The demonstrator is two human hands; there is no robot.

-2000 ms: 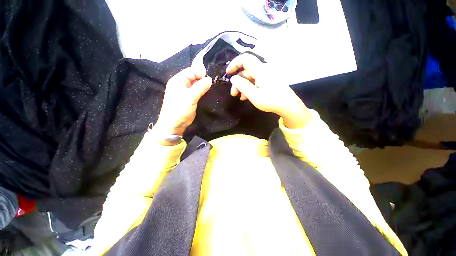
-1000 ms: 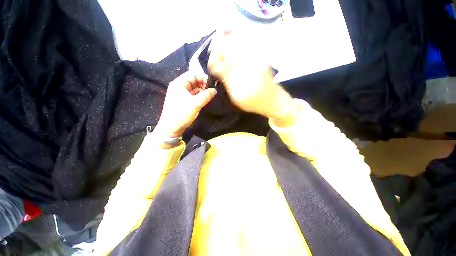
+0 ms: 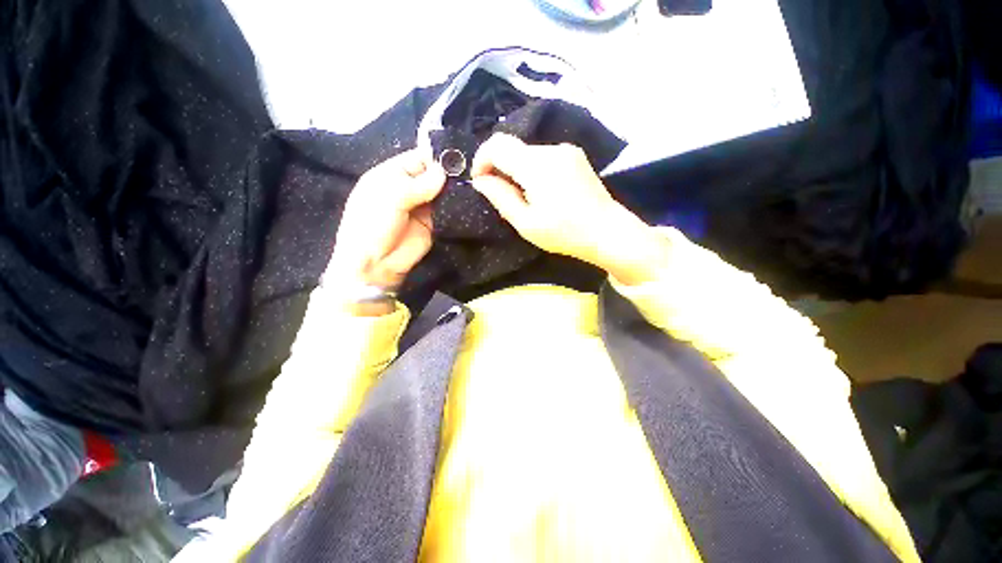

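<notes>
A large black garment with fine pale flecks lies over the lap and the table edge. Its waistband lining curves as a pale strip at the top. A round dark button with a shiny rim shows at the waistband. My left hand pinches the waistband edge just left of the button. My right hand is just right of the button, thumb and forefinger together at the cloth; what lies between them is too small to tell.
A white table lies ahead. A pale bowl and a dark phone are cut by the top edge. Black garments are heaped at the right. Grey cloth and a red patch are at the lower left.
My right hand swung up, blurred, over the waistband and has come back down beside the button. The button now shows clearly. The bowl and phone sit higher in view.
</notes>
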